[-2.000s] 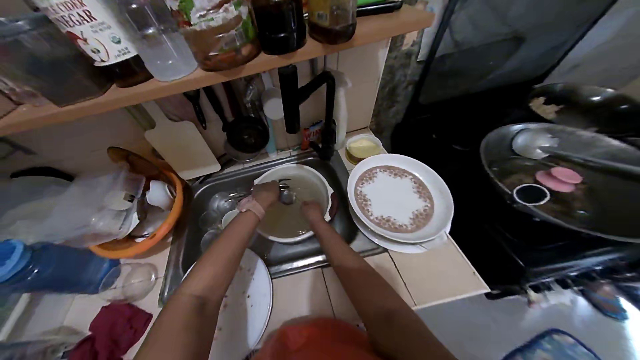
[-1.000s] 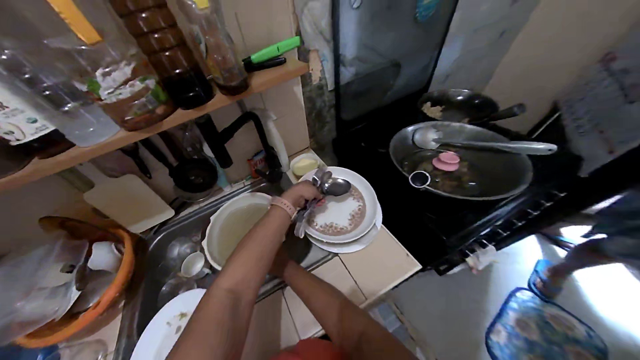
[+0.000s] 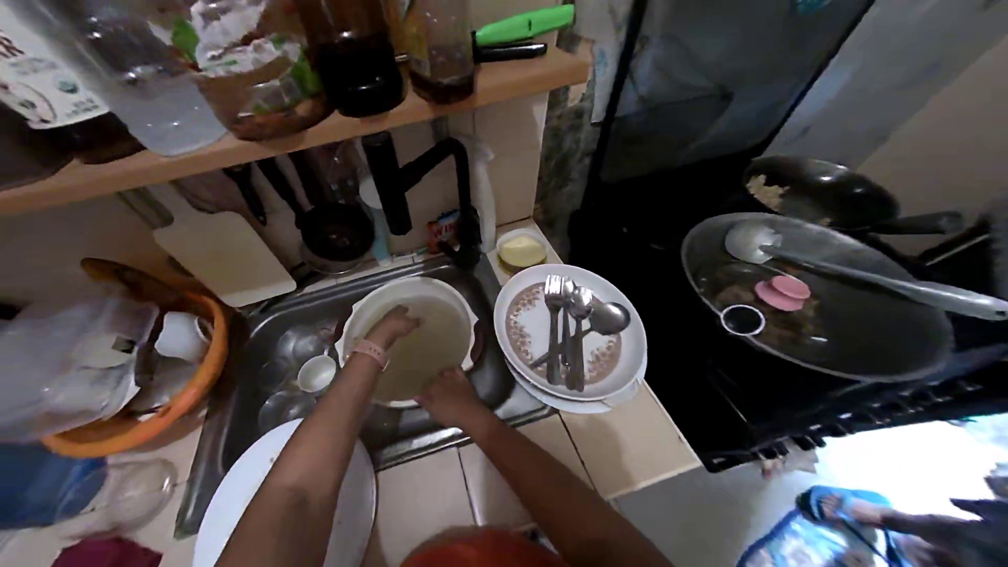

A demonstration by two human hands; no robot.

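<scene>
A white bowl [image 3: 429, 331] of cloudy water sits in the steel sink [image 3: 504, 378]. My left hand [image 3: 394, 324], with a pink band at the wrist, reaches over the water at the bowl's left side; its fingertips are hard to make out. My right hand [image 3: 450, 395] is closed at the bowl's near rim. Right of the sink, forks [image 3: 554, 315] and spoons [image 3: 609, 319] lie on a stack of white plates [image 3: 634, 346] with a brown pattern. Glasses [image 3: 287, 409] and a white cup [image 3: 316, 373] are in the sink, left of the bowl.
A black faucet [image 3: 465, 189] rises behind the sink beneath a wooden shelf [image 3: 520, 79] of bottles. An orange basin [image 3: 134, 433] stands left, a large white plate [image 3: 354, 504] in front. A wide pan [image 3: 866, 339] with a ladle is on the stove. At lower right, a person's foot [image 3: 839, 504] shows.
The forks and spoons, held by my left hand over the patterned plate a second ago, now lie on it. My left hand has moved back left to the bowl.
</scene>
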